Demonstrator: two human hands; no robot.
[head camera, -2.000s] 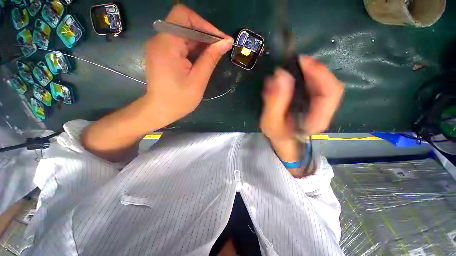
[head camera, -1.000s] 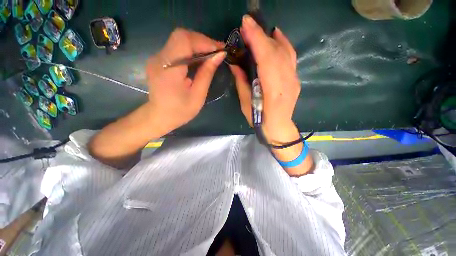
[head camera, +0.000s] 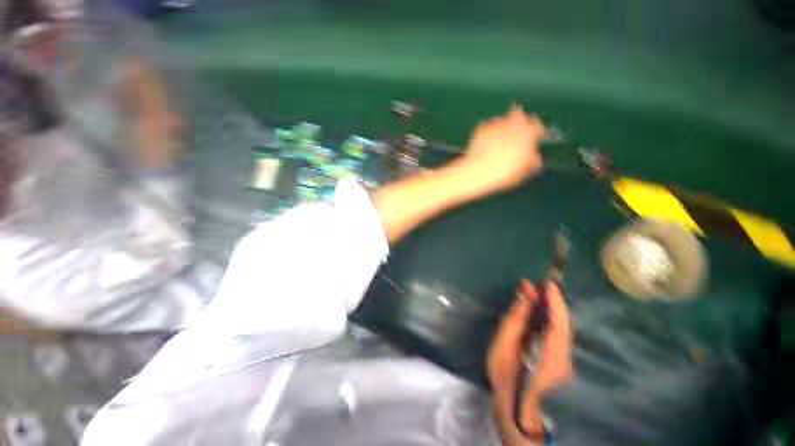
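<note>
The frame is strongly blurred. My left hand (head camera: 508, 150) is stretched forward over the green mat, fingers bent together. A small shiny blur shows beside its fingertips; whether it is tweezers I cannot tell. A dark, blurred piece (head camera: 596, 162) lies just right of that hand, apart from it. My right hand (head camera: 536, 348) is nearer to me and holds the soldering iron (head camera: 558, 261), its tip end pointing away from me. A cluster of teal modules (head camera: 318, 157) lies at the left, with dark modules (head camera: 410, 150) beside it.
A round beige tub (head camera: 615, 261) with whitish filling stands right of the iron. Yellow-black tape (head camera: 654, 202) runs behind it to the right. A person in a pale smock (head camera: 87, 209) sits at the left, with an arm showing.
The view has swung and now shows more of the bench. My hands have moved apart: left reaches forward, right stays back with the iron. The module between them is no longer there.
</note>
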